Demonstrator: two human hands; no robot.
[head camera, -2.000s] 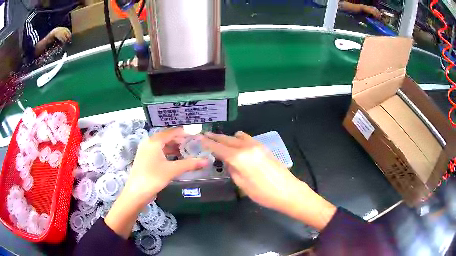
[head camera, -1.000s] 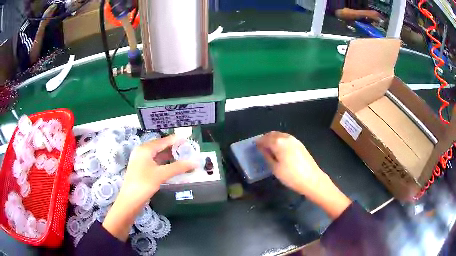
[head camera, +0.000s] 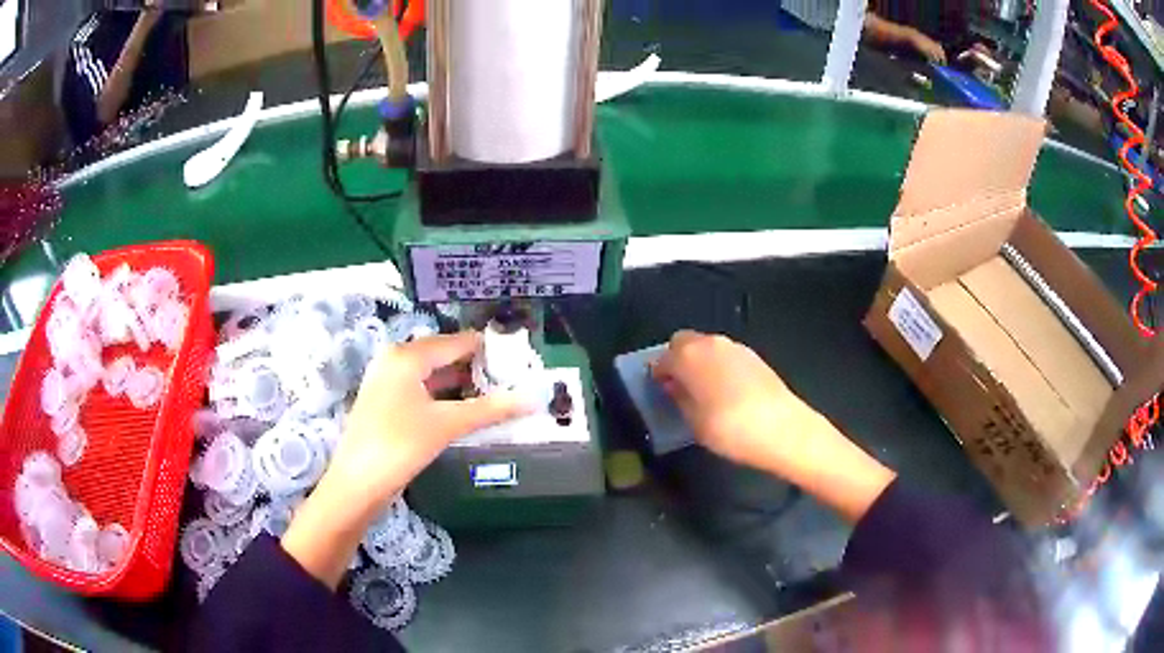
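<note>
My left hand holds a translucent white plastic gear between thumb and fingers on the silver plate of the press fixture. The ram of the pneumatic press is down at the gear, with a dark part at its tip. My right hand rests with its curled fingers on the grey-blue press switch, right of the press; nothing shows in its grip. The gear's centre is hidden.
A gear pile lies left of the press, beside a red basket of white gears. An open cardboard box stands right. Behind runs a green belt with white curved parts. People's arms show opposite.
My right hand has moved from the gear to the switch. My left hand stays at the gear. The ram tip now shows dark at the gear. The camera view has shifted slightly.
</note>
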